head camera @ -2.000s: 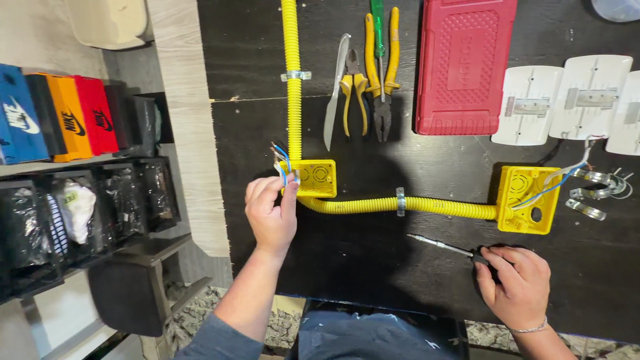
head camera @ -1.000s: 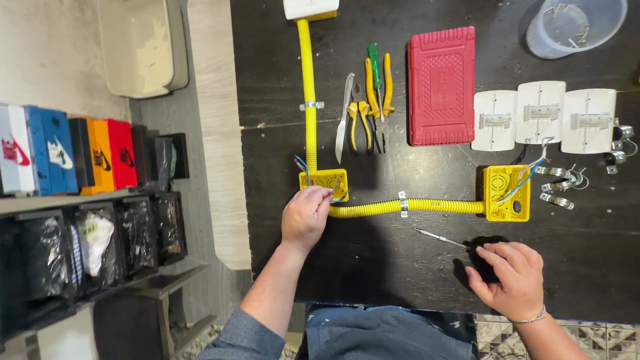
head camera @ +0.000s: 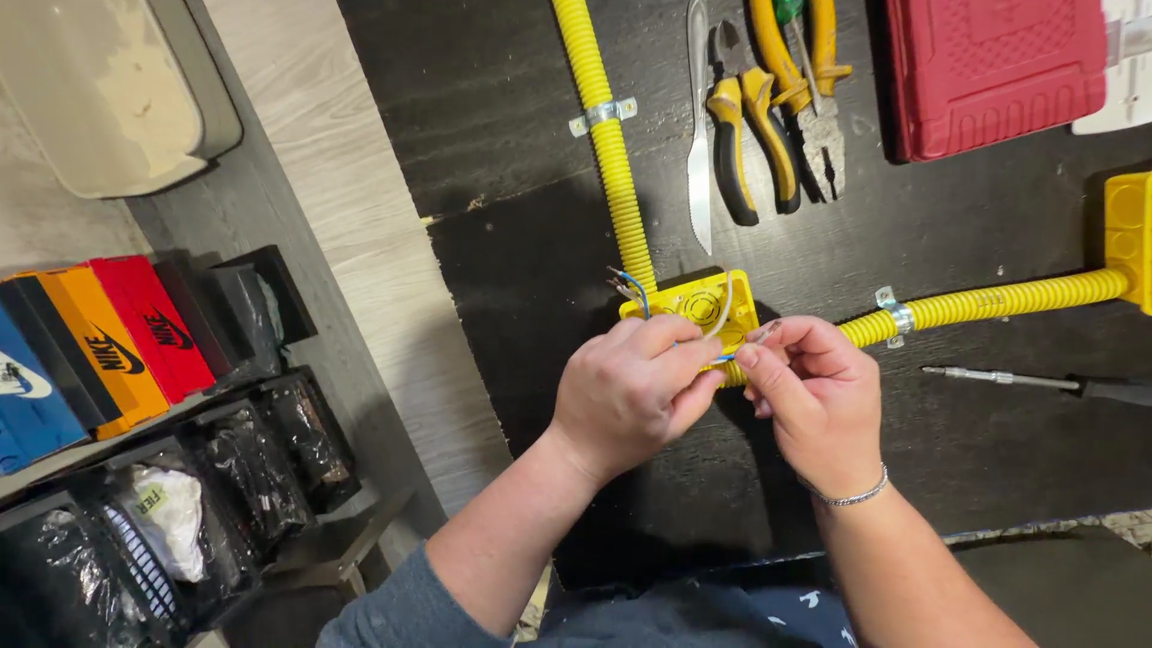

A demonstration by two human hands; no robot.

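Observation:
A yellow plastic junction box lies on the black table, joined to two yellow corrugated conduits, one going up and one going right. At its lower edge my left hand is closed on electrical wires; a blue wire and bared ends stick out above it, and a white wire loops over the box. My right hand pinches the bare copper end of a wire between thumb and finger, just right of my left. A screwdriver lies farther right on the table.
Above the box lie a table knife, diagonal cutters and combination pliers. A red case is at the upper right. Metal clamps go around the conduits. Another yellow box sits at the right edge.
My right hand has left the screwdriver on the table and moved left to the wires beside my left hand. The view has shifted closer to the left box.

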